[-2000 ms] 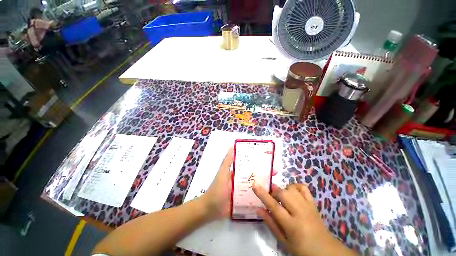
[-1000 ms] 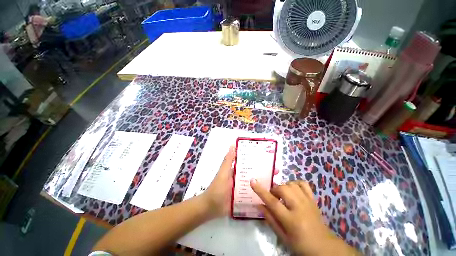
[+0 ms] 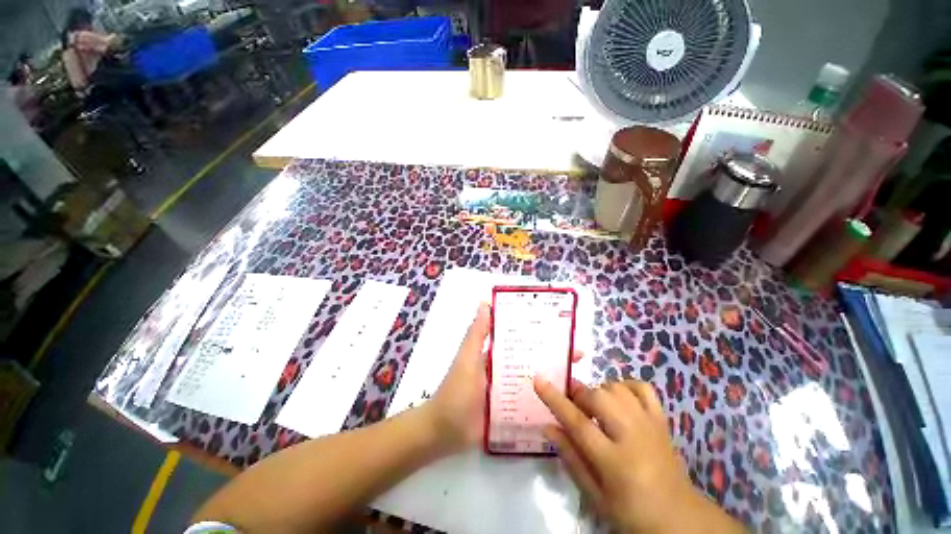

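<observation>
A smartphone (image 3: 530, 344) with a thin red edge and a bright screen showing a list stands out at the centre, above a large white sheet (image 3: 443, 332). My left hand (image 3: 464, 381) holds the phone along its left side, with fingertips showing at the right edge. My right hand (image 3: 615, 438) is bare and holds nothing. Its index fingertip is at the middle of the screen; the other fingers are loosely curled. The text on the screen is too small to read.
Written sheet (image 3: 250, 344) and narrow slip (image 3: 344, 360) lie left. Beyond are a picture strip (image 3: 532, 211), brown-lidded mug (image 3: 633, 183), black flask (image 3: 722, 209), fan (image 3: 665, 52), calendar (image 3: 735, 146) and metal cup (image 3: 486, 73). A pen (image 3: 798, 346) and folder (image 3: 886, 355) lie right. People sit far left.
The list on the phone screen has changed. My right index finger has shifted slightly over the screen. The view has tilted slightly.
</observation>
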